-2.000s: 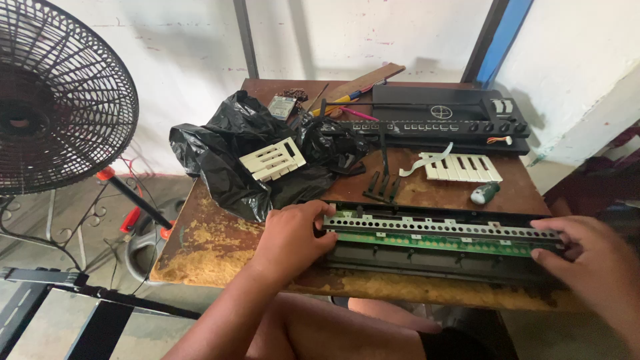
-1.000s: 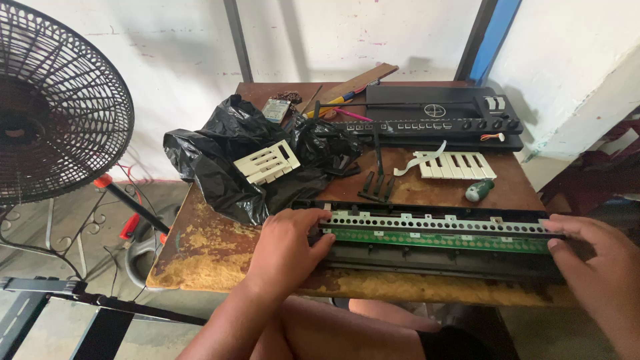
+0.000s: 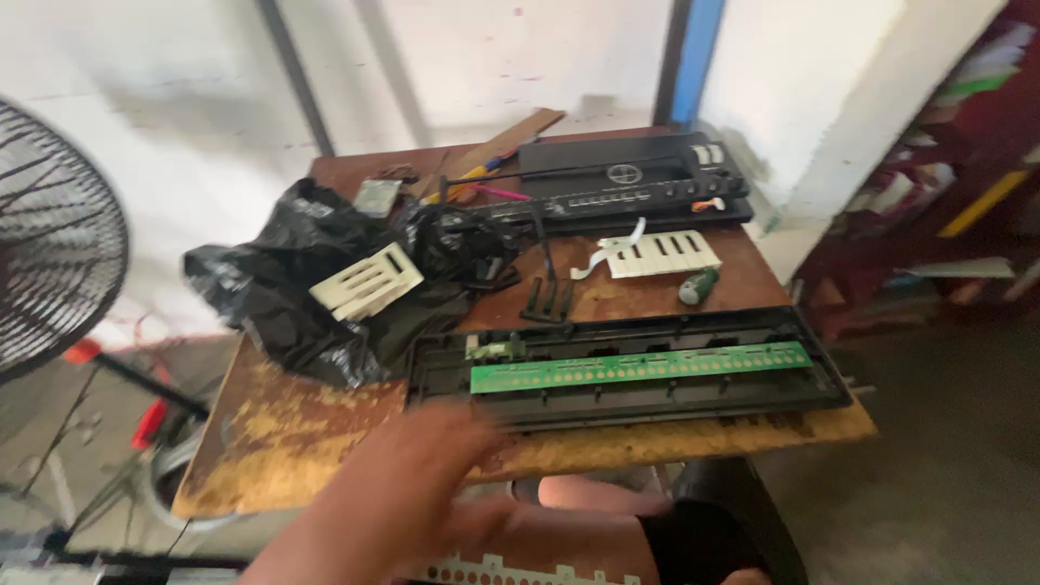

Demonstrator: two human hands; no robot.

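Observation:
My left hand (image 3: 431, 479), blurred, is over the near table edge and my lap, its fingers and thumb apart with nothing seen between them. Below it, a light perforated strip (image 3: 528, 575) is cut off by the bottom edge of the view; what holds it is hidden. A small patch of skin (image 3: 743, 577) at the bottom edge may be my right hand; its grip does not show. On the table lies a black keyboard casing tray (image 3: 561, 416), with a long green circuit board (image 3: 642, 368) and a small circuit board (image 3: 496, 349) in it.
Behind the tray are black key pieces (image 3: 548, 299), white piano keys (image 3: 662, 253), a green-and-grey bottle-like object (image 3: 699, 286) and a black keyboard panel (image 3: 626, 175). White keys (image 3: 367, 280) rest on a black plastic bag (image 3: 284, 260). A fan (image 3: 57, 236) stands left of the wooden table (image 3: 268, 439).
The perforated strip has left the tray, where both hands touched it, and is now low near my lap. My left hand has moved off the tray toward me. The view has shifted.

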